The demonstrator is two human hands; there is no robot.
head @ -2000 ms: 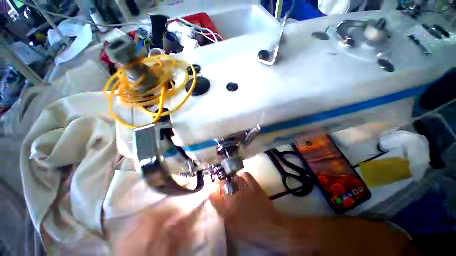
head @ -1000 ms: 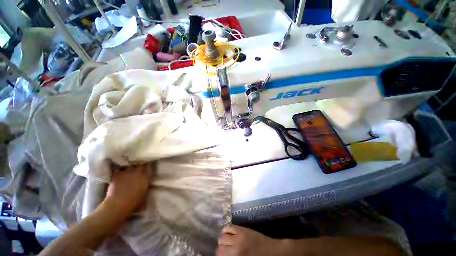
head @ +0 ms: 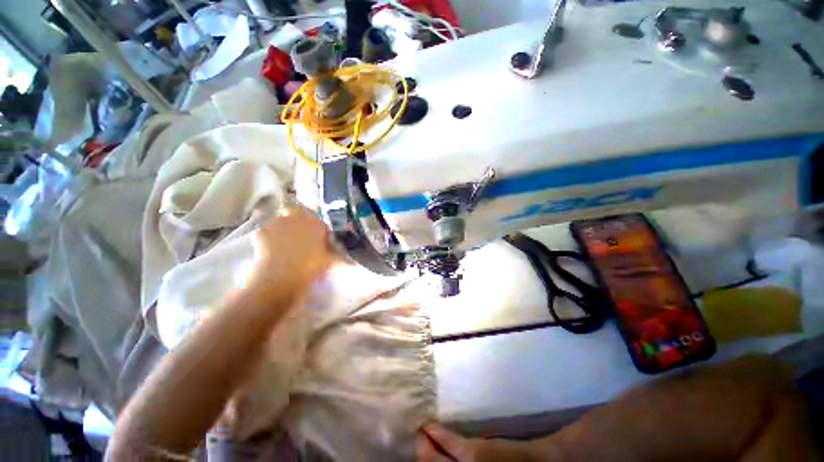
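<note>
A beige garment piece (head: 361,379) lies in folds over the left of the table and runs up to the needle. Its gathered edge (head: 423,361) runs from the needle area towards me. My left hand (head: 294,244) is blurred and lies on the cloth just left of the lockstitch machine's lit needle end; its fingers are not clear. My right hand (head: 443,444) is at the bottom and pinches the near end of the gathered edge. The presser foot and needle (head: 444,271) are right of the cloth's far end.
The white machine head (head: 560,117) spans the upper right, with yellow cord (head: 348,108) round its post. Black scissors (head: 569,293) and a smartphone (head: 643,293) lie right of the needle. A yellow piece (head: 752,311) and white cloth scrap (head: 800,266) are farther right.
My left hand has moved from the cloth's near folds up beside the needle end. My right hand remains at the gathered edge's near end. The view has moved closer to the machine.
</note>
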